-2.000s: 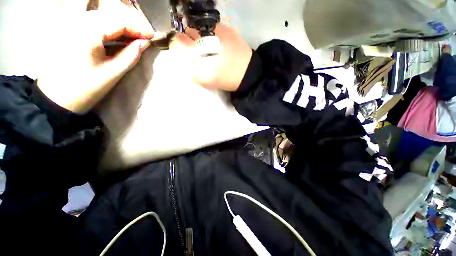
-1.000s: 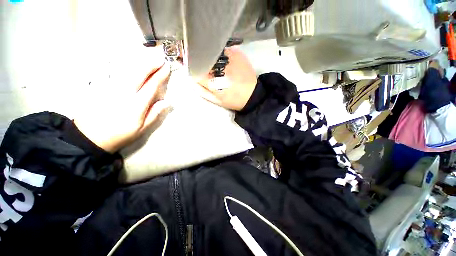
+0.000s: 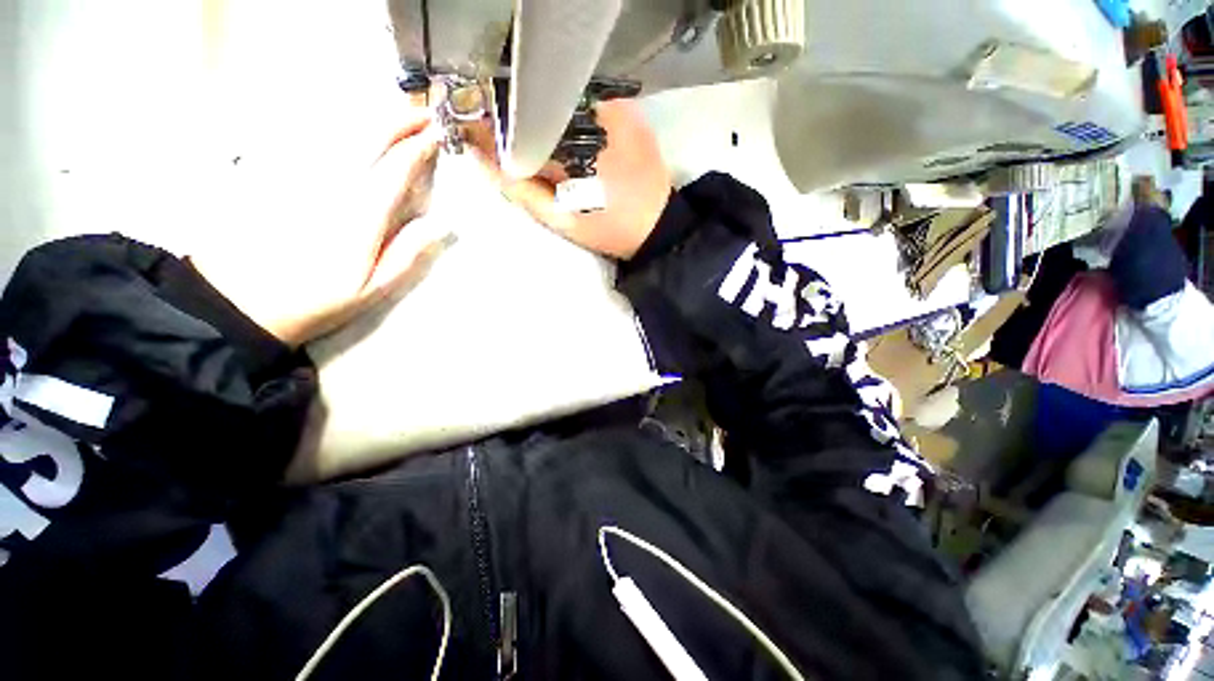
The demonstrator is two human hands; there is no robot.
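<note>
A pale beige fabric panel (image 3: 513, 319) lies from the needle area down to my lap. The sewing machine's head (image 3: 566, 67) stands over its top end, with the small metal presser foot area (image 3: 459, 113) at the panel's tip. My left hand (image 3: 366, 246) rests at the panel's left edge, fingertips beside the presser foot, thumb apart on the cloth. My right hand (image 3: 619, 180) is behind the machine head at the panel's right edge; its fingertips are partly hidden by the machine, so its grip cannot be told.
Brown cut pieces (image 3: 948, 246) lie in a heap at the right, beyond the machine's end. A person in pink and white clothing (image 3: 1078, 339) is at the far right. A pale machine (image 3: 1065, 532) stands at the lower right. A white cord hangs on my jacket.
Since two seconds ago the machine head has come into view over the panel, and my left hand no longer pinches a dark edge but lies on the cloth. The last second shows little change.
</note>
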